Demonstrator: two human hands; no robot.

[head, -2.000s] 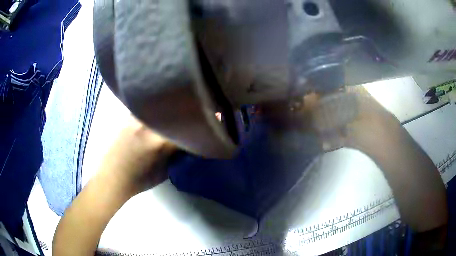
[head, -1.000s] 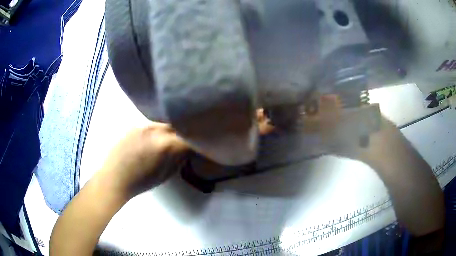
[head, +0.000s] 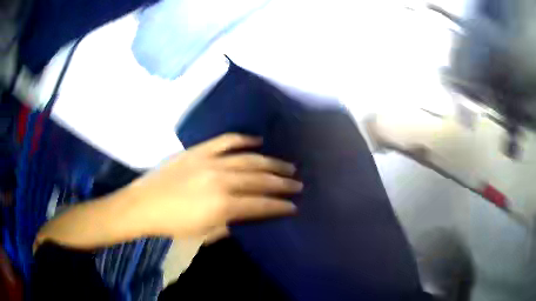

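Observation:
A dark navy denim panel (head: 329, 200) runs from the table edge down towards the wearer. Its pointed upper corner lies on the white table. My left hand (head: 217, 188), bare and blurred, comes in from the left with its fingers over the panel's left part. Its thumb is low at the panel's edge. My right hand cannot be made out.
A pale blue cut piece (head: 170, 41) lies on the white table (head: 106, 100). Dark fabric is at the upper left and blue-striped material below the table. A blurred pale machine part with a red mark (head: 495, 195) is at the right.
The view has swung away from the machine head. My left hand has left the needle area and lies on the denim panel, now near the wearer. My right hand is no longer recognisable.

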